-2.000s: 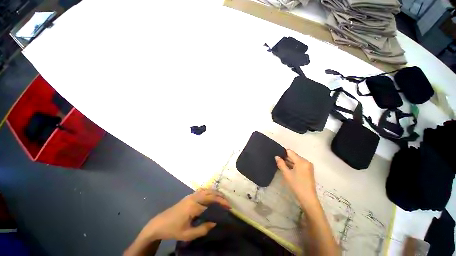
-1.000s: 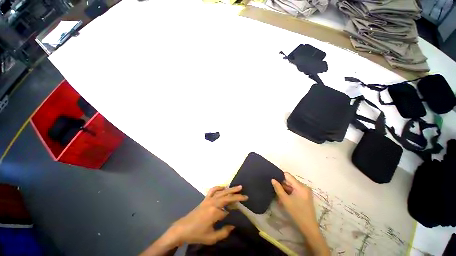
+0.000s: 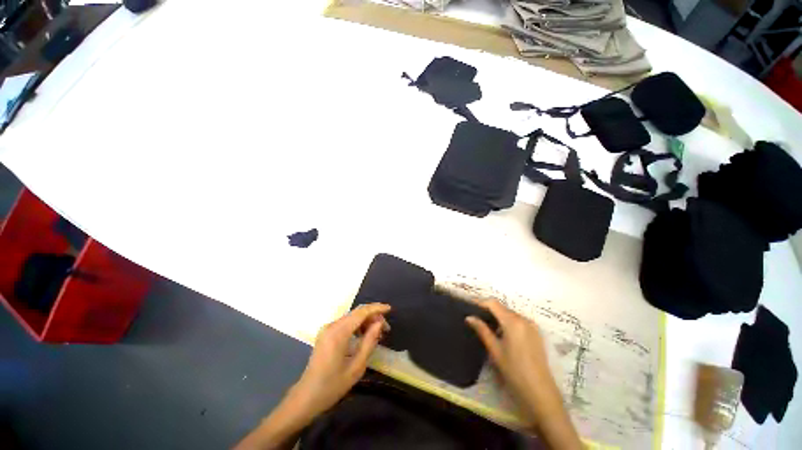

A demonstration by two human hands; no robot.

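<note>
Two black fabric panels lie partly overlapping at the near left part of the gluing board (image 3: 607, 308). The left panel (image 3: 391, 279) lies at the board's left corner. The right panel (image 3: 450, 343) overlaps it and is slightly blurred. My right hand (image 3: 510, 338) grips the right panel's upper right edge between thumb and fingers. My left hand (image 3: 350, 343) is at the left panel's lower left edge, thumb and fingers bent; whether it pinches the fabric is unclear.
A neat panel stack (image 3: 477, 167) and a smaller black pile (image 3: 573, 220) sit behind the board. Straps (image 3: 646, 176) lie beyond. A large panel stack (image 3: 703, 259), irregular black pieces (image 3: 765, 365) and a glue bottle (image 3: 717, 400) are at right. A black scrap (image 3: 303, 238) lies left.
Two overlapping panels now show at the board's near left, where one panel showed before. My right hand holds the second one. The view has turned right, bringing the glue bottle back in.
</note>
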